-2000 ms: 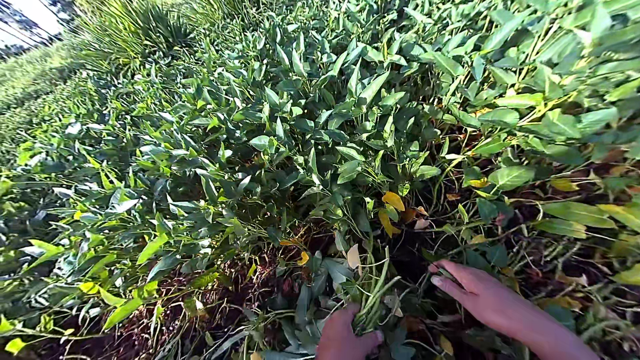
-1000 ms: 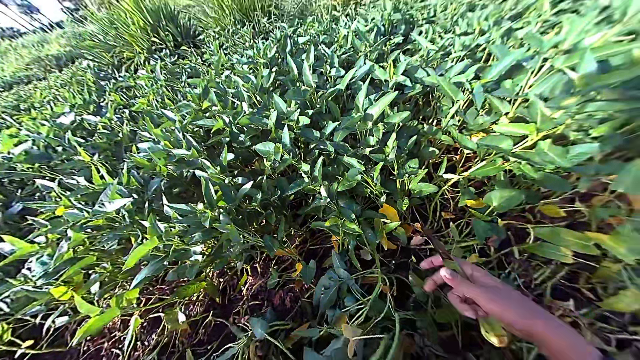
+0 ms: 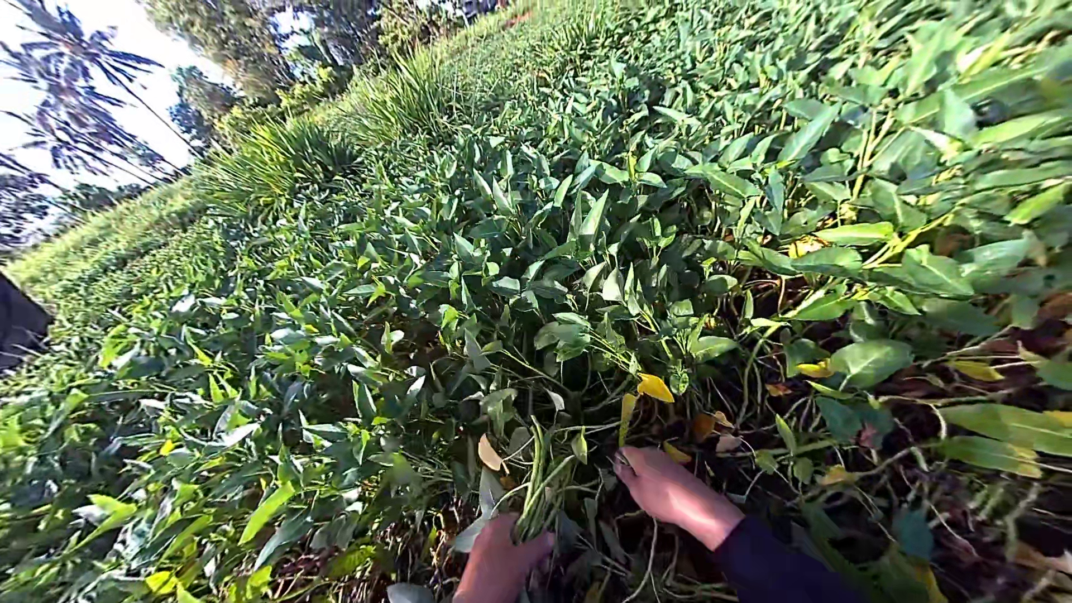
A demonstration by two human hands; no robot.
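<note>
My left hand [image 3: 502, 557], at the bottom middle of the head view, is closed around a bunch of green stems [image 3: 538, 494] that point upward out of the fist. To its right, my right hand [image 3: 666, 490] reaches in among the leafy plants. Its fingertips are at the base of the stems, just under a yellow leaf [image 3: 655, 388]; they are partly hidden, and I cannot tell whether they grip anything. A pale dry leaf [image 3: 490, 453] hangs just above my left hand.
Dense arrow-shaped green foliage [image 3: 502, 276] spreads all around. Tangled vines and dry leaves lie over dark ground at the lower right. Grass tufts [image 3: 276, 163], trees [image 3: 243, 50] and palms [image 3: 75, 92] stand at the upper left. A dark object [image 3: 18, 322] shows at the left edge.
My left hand, out of view one second ago, is back in view with the stems. My right hand has moved left, toward the stem bases. The view has tilted up.
</note>
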